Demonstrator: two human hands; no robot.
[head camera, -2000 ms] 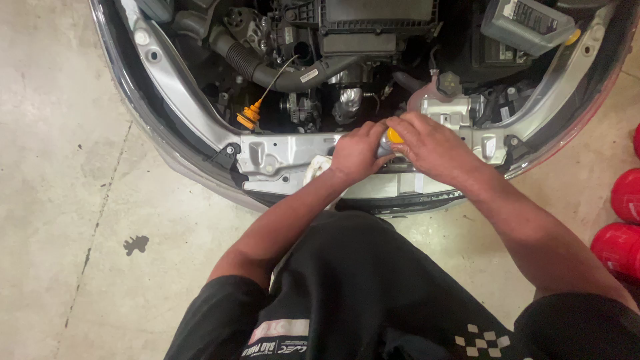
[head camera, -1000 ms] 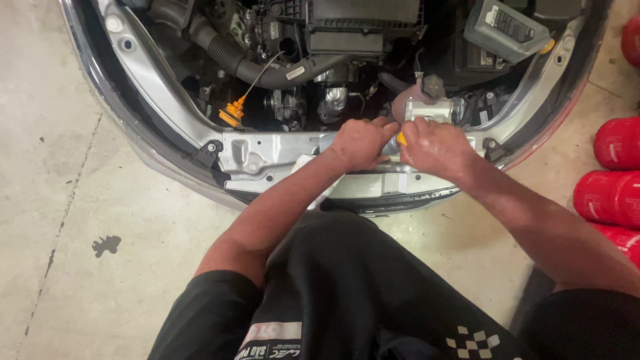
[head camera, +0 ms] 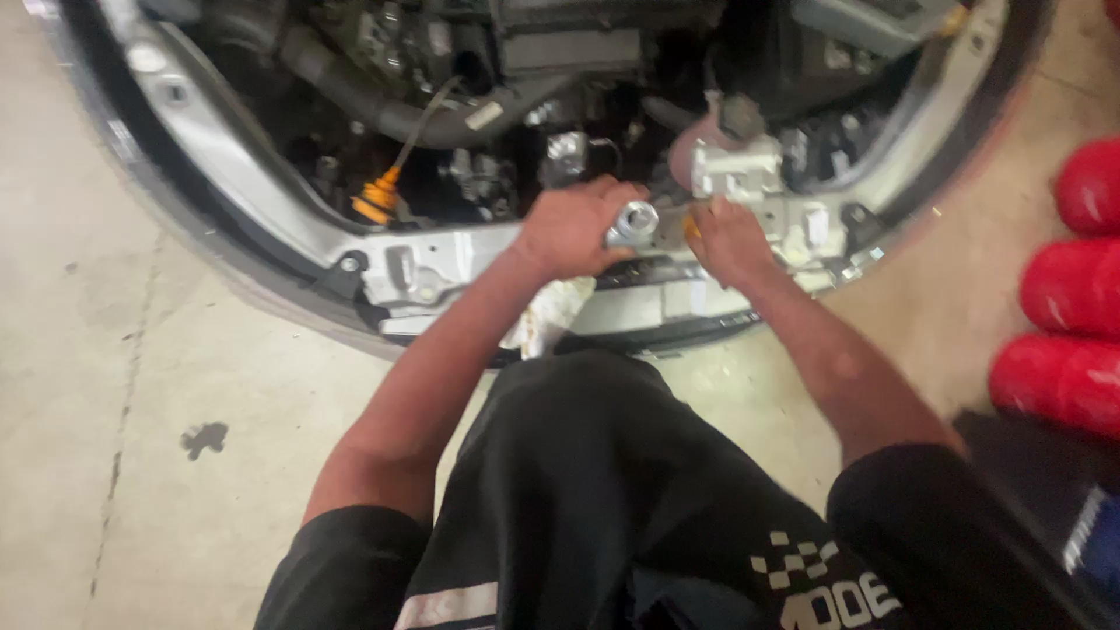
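Observation:
Over the front cross panel of a car [head camera: 472, 254], my left hand [head camera: 573, 227] is closed around a silvery container [head camera: 633, 224], whose round open neck faces up. Just to its right, my right hand [head camera: 731, 241] holds a yellow cap [head camera: 691, 229] between its fingers, apart from the container. A crumpled, stained white cloth [head camera: 553, 315] hangs over the panel edge below my left hand. An oil dipstick with an orange handle [head camera: 378, 198] leans from the engine at left. The picture is blurred.
The engine bay holds a black ribbed hose [head camera: 350, 101], an engine cover [head camera: 573, 50] and a pinkish reservoir [head camera: 696, 153]. A grey plastic bottle [head camera: 875, 22] lies at the upper right. Several red cylindrical containers [head camera: 1072, 284] stand on the floor at right.
My hands were together on the container with its yellow cap on. Now they are apart, the cap is off in my right hand, and the container's neck is exposed.

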